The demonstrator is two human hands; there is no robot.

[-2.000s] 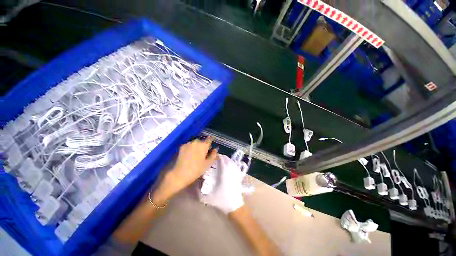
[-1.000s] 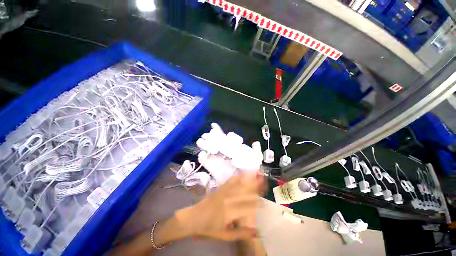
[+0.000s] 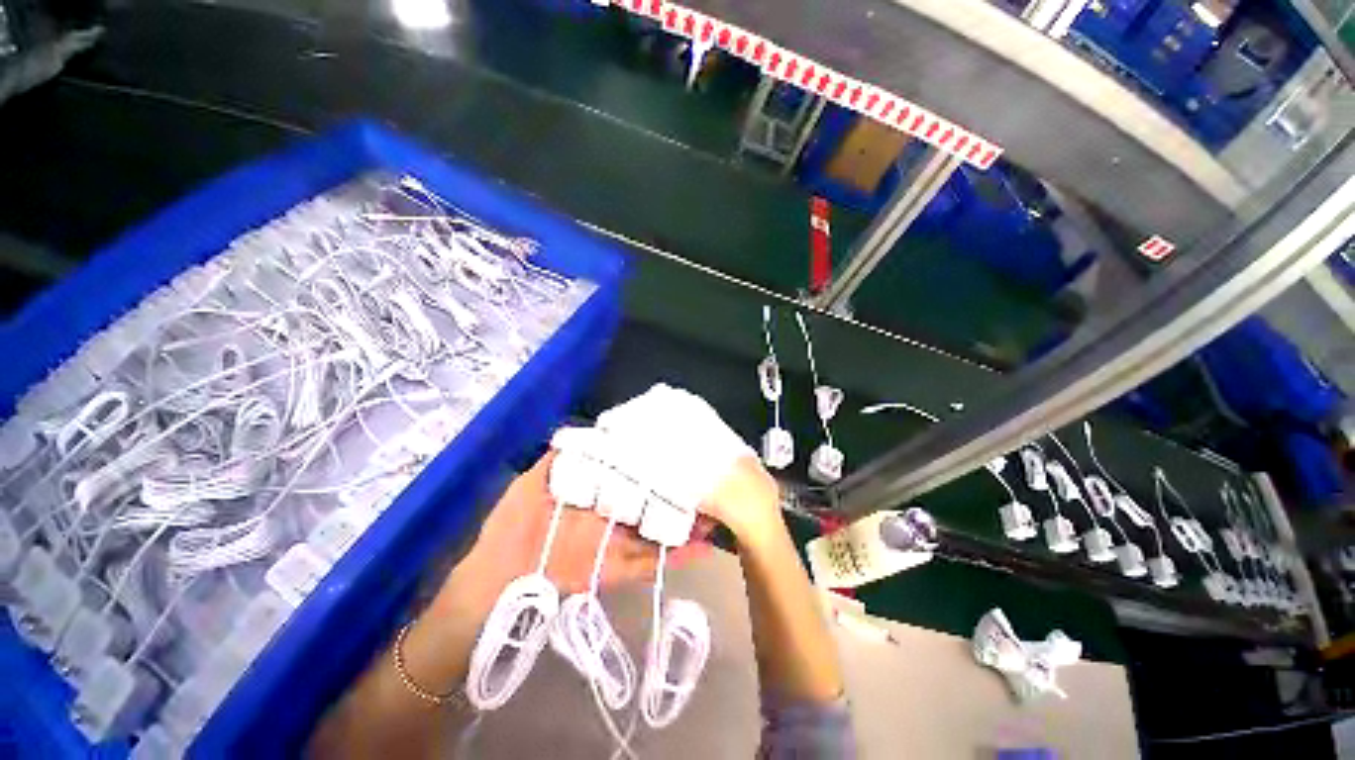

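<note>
Several white power adapters, three with coiled cords clearly visible (image 3: 621,502), are held side by side above the bench, their cords hanging down toward me. My left hand (image 3: 498,557), bare with a bracelet at the wrist, holds them from the left and below. My right hand (image 3: 676,431), in a white glove, lies over their upper side. Glove and adapters are both white, so the exact contact of the right fingers is hard to tell. The blue tote (image 3: 491,401) at the left holds adapters round its edge and heaped white cords.
A pale bench (image 3: 907,690) carries a crumpled white piece (image 3: 1025,653). A labelled bottle (image 3: 869,549) lies beside the metal frame (image 3: 966,431). Corded adapters (image 3: 1100,535) sit in a row on the dark green conveyor (image 3: 684,312) beyond.
The adapters have turned so their coiled cords hang toward me. My left hand has moved left and below them, my right hand over them. The view has shifted since the oldest frame.
</note>
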